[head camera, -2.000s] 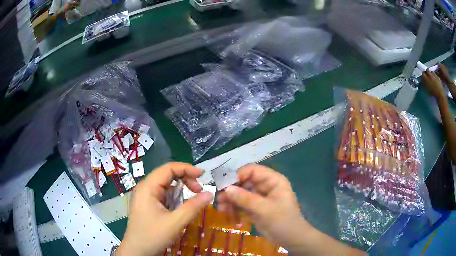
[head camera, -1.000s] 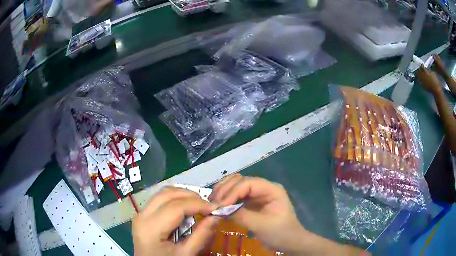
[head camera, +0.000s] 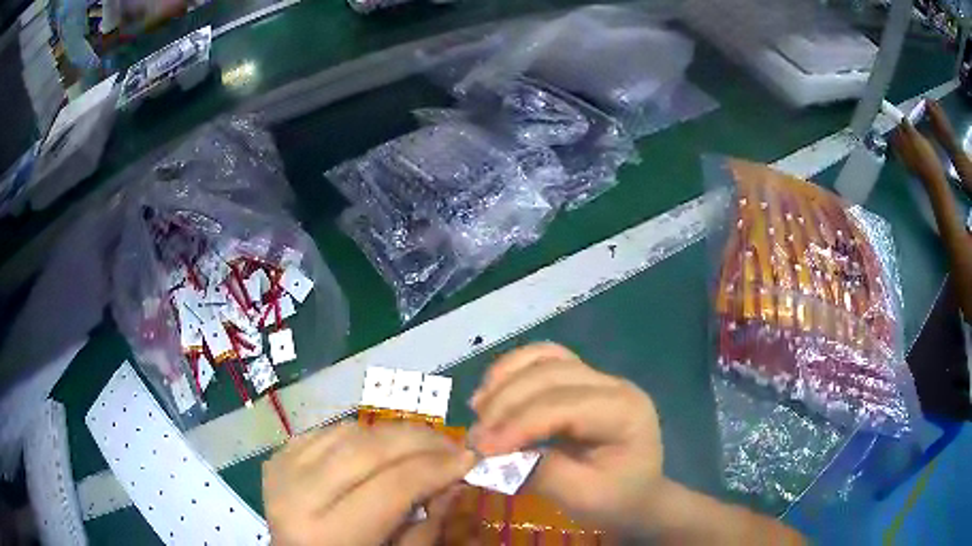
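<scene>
My left hand and my right hand meet over the amber block, which is crossed by dark red wires and cut off by the bottom edge. A white pad is between my hands, its near end at my right fingers; it appears tilted over the block. Three white pads with black dots stand side by side on the block's top edge, behind my left hand. My left fingertips are partly hidden, and something small and pale shows under them.
A dotted pad sheet lies at left, below an open clear bag of padded wired pieces. Flat clear bags lie centre back. A bag of orange parts lies at right. Another person's arms show at far right.
The white pad, earlier held up between both hands, is now lower over the block. My left hand has moved down, uncovering the pads on the block's top edge.
</scene>
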